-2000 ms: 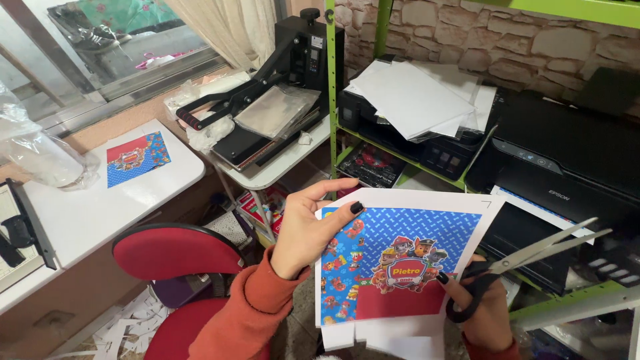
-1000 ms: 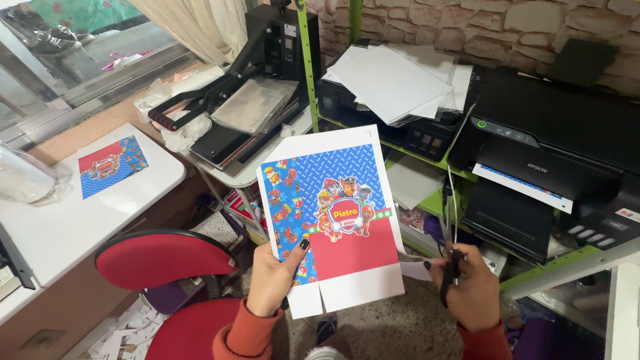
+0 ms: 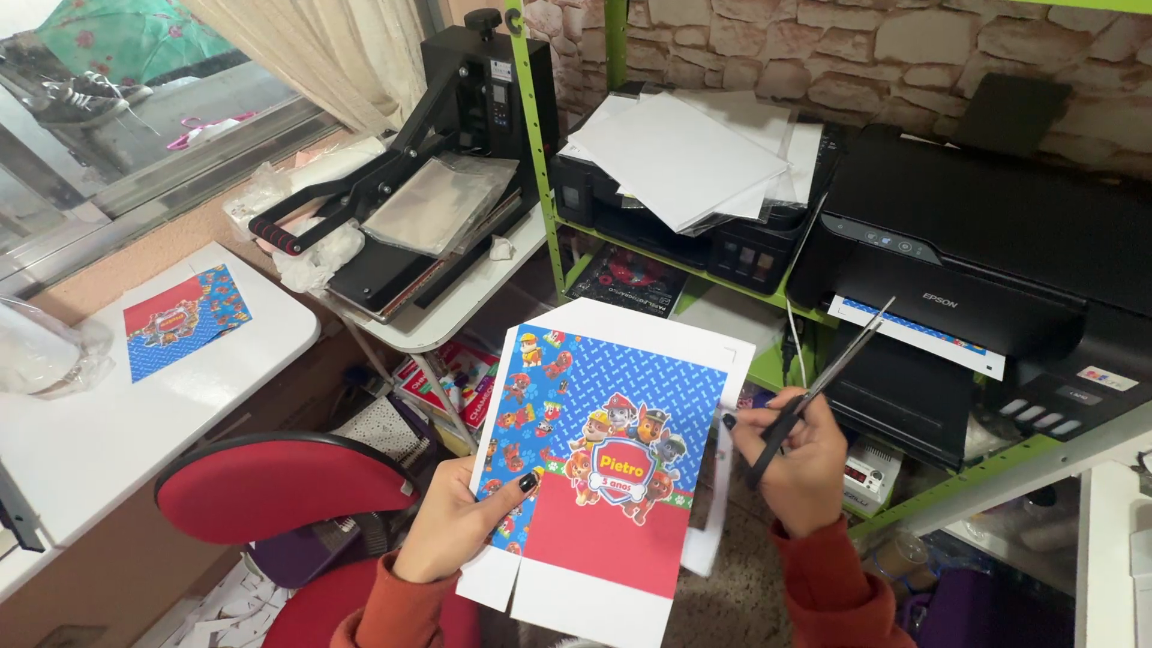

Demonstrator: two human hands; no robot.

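Observation:
A printed paper sheet (image 3: 612, 540) with cartoon dogs, a blue bone pattern and a red area is pinched at its lower left by my left hand (image 3: 463, 517). Its white lower margin has a slit near the left side. My right hand (image 3: 796, 459) holds black-handled scissors (image 3: 832, 369), blades pointing up and to the right, away from the paper. The fingertips of that hand are at the sheet's right edge, where a narrow white strip (image 3: 717, 504) hangs. A similar printed piece (image 3: 184, 319) lies on the white table at the left.
A heat press (image 3: 396, 189) stands on a small table behind the red chair (image 3: 279, 495). White papers (image 3: 684, 157) cover one printer on the green metal rack. Another black printer (image 3: 981, 243) at the right has a printed sheet (image 3: 918, 337) in its output. Paper scraps (image 3: 229, 603) lie low at the left.
The scissors, upright a second ago and pointing right before that, now tilt up and to the right. My right hand has come up to the sheet's right edge.

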